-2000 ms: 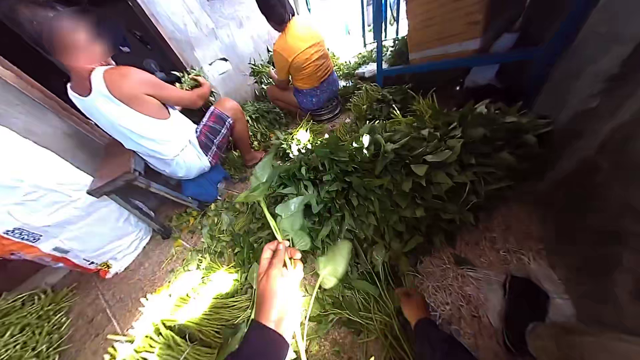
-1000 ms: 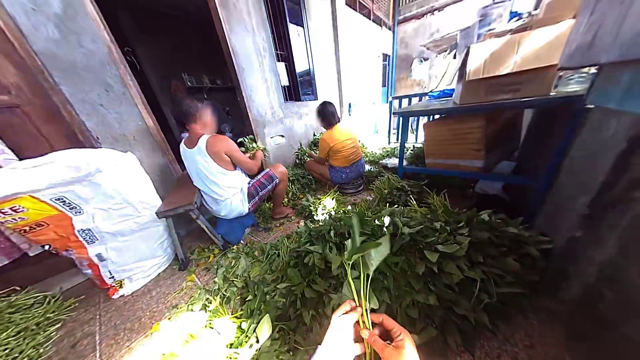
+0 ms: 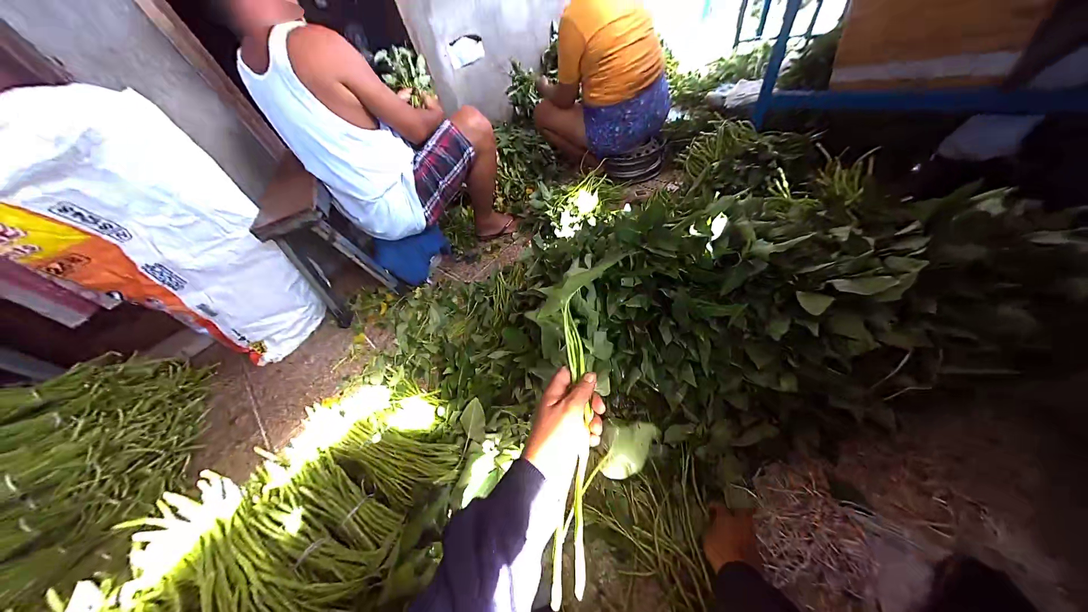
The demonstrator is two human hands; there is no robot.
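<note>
My left hand (image 3: 568, 418) is closed around a few long green stems (image 3: 575, 340) of a leafy vegetable, leaves at the top and pale cut ends hanging below. Low and to the right, my right hand (image 3: 731, 537) reaches down in shade beside loose stems (image 3: 659, 518); its fingers are mostly hidden. In front of both hands lies a large heap of leafy greens (image 3: 680, 314). Tied bundles of green stems (image 3: 314, 518) lie at the lower left, partly in bright sun.
A person in a white tank top (image 3: 340, 136) sits on a wooden bench (image 3: 293, 200); another in a yellow shirt (image 3: 616, 51) squats behind the heap. A printed white sack (image 3: 170, 195) stands left. More stems (image 3: 93, 442) lie lower left, dry roots or fibres (image 3: 816, 527) lower right.
One second ago both hands were together on the stems; now my left hand alone holds them and my right hand is down at the lower right. The view has tilted downward.
</note>
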